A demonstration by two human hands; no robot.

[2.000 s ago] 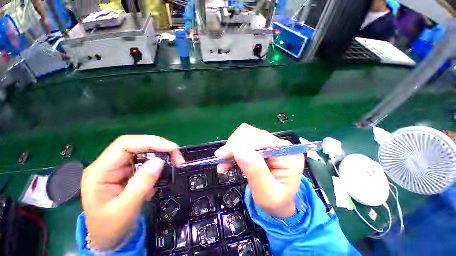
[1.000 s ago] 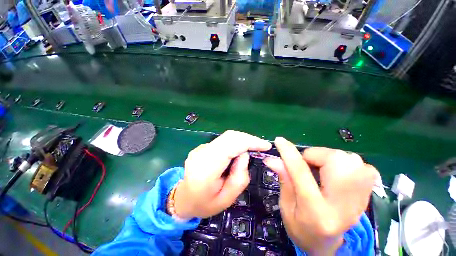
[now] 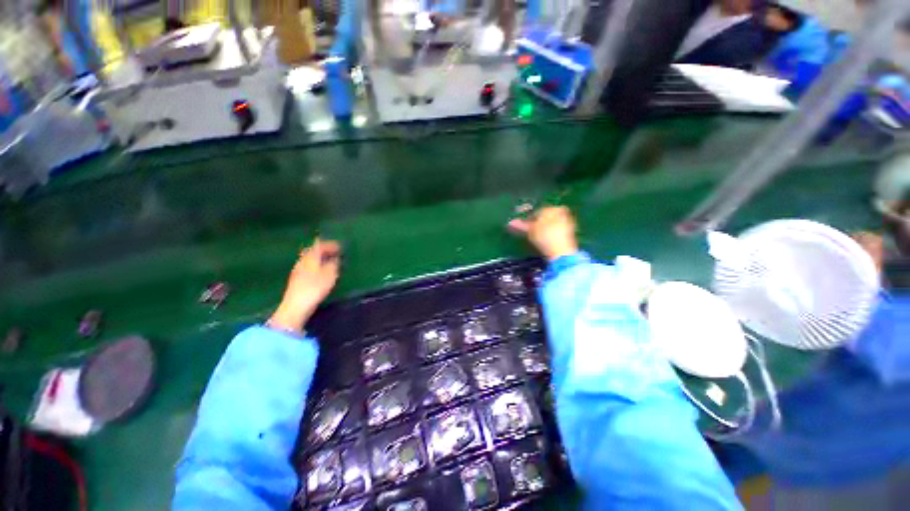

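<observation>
My left hand [image 3: 307,279] is over the green surface beyond the tray, its fingertips closed around a small dark unit [image 3: 330,257], mostly hidden and blurred. My right hand [image 3: 553,232] reaches past the tray's far right corner. Its fingertips are beside a small dark unit [image 3: 523,209]; blur hides whether they grip it. The black blister tray [image 3: 399,306] lies between my forearms, with square housings in many pockets. No tweezers can be made out.
Small units [image 3: 215,293] lie in a row at left, near a round dark disc [image 3: 118,379] and a pale bag [image 3: 62,401]. A white fan [image 3: 795,284] and a white round device [image 3: 696,328] stand right. Grey machines [image 3: 205,105] stand opposite. Another person's hand [image 3: 871,250] shows at far right.
My hands were close together over the tray; they have moved apart and forward onto the green surface. More of the tray shows. The view has swung to the right.
</observation>
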